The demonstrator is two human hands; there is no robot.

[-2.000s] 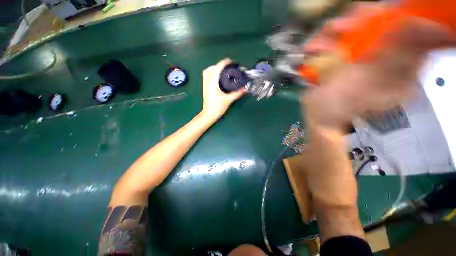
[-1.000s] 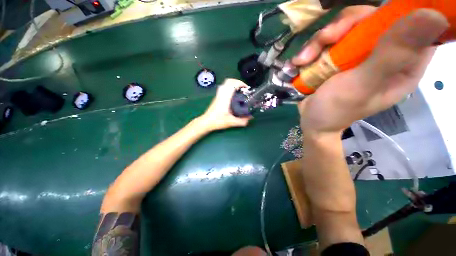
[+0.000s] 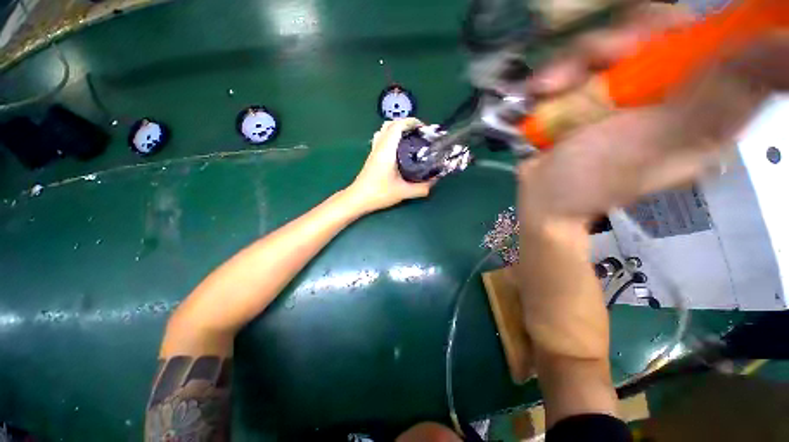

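Observation:
My left hand (image 3: 385, 173) is closed around a black cylindrical housing (image 3: 415, 157), its round end turned up toward the tool. My right hand (image 3: 619, 155) grips the orange electric screwdriver (image 3: 666, 65), blurred, at upper right. The silver screw-feed head (image 3: 502, 112) reaches down-left to the housing; the tip seems to be at or just above its end, contact cannot be told. Round black-and-white units lie in a row on the green surface: one (image 3: 397, 104) just behind my left hand, one (image 3: 259, 126) further left, another (image 3: 149, 136) beyond it.
Black housings (image 3: 73, 136) lie at far left. A pile of screws (image 3: 503, 235) and a brown cardboard piece (image 3: 510, 324) are beside my right forearm. The white screw feeder (image 3: 744, 233) stands at right. A clear hose (image 3: 452, 345) curves across the green surface (image 3: 346, 345).
Since one second ago, the round units behind have shifted relative to my left hand. The screwdriver has become blurred with motion. My left hand still holds the housing under the tool.

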